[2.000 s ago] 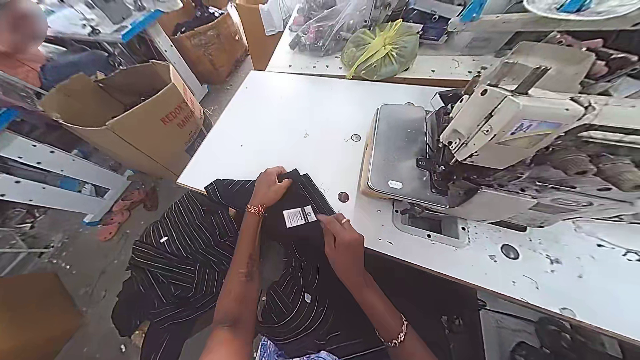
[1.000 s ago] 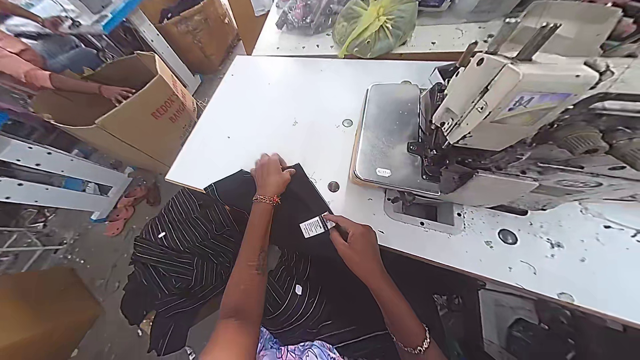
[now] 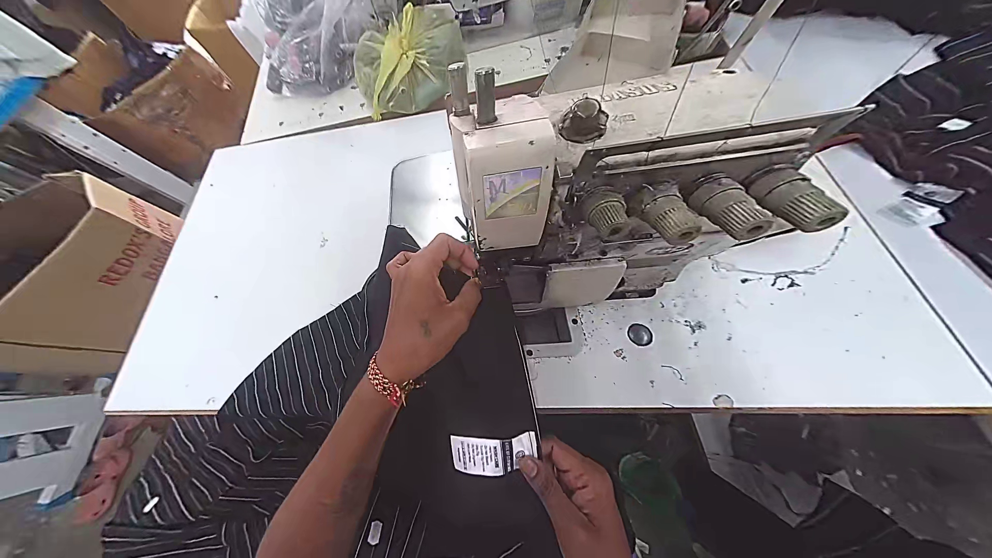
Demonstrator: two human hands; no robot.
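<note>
A black garment with thin white stripes (image 3: 310, 364) runs from below the table edge up to the needle area of an industrial overlock sewing machine (image 3: 508, 194). My left hand (image 3: 426, 310) rests on the cloth, thumb and forefinger bent close to the presser foot; whether they pinch something is unclear. Lower down, my right hand (image 3: 577, 492) grips the garment's edge, with the thumb on the end of a white care label (image 3: 492, 455). The label lies flat on the plain black part and bears writing.
The machine stands on a white table (image 3: 271, 256). Thread tension knobs (image 3: 666, 217) line its front. Behind are a yellow-green tied bag (image 3: 411, 62) and a clear plastic bag (image 3: 314, 46). A cardboard box (image 3: 116, 271) is left; more striped cloth (image 3: 945, 147) lies right.
The garment's upper end has moved from the front part of the table to the machine's needle area, with my left hand beside it. The view has shifted closer to the machine.
</note>
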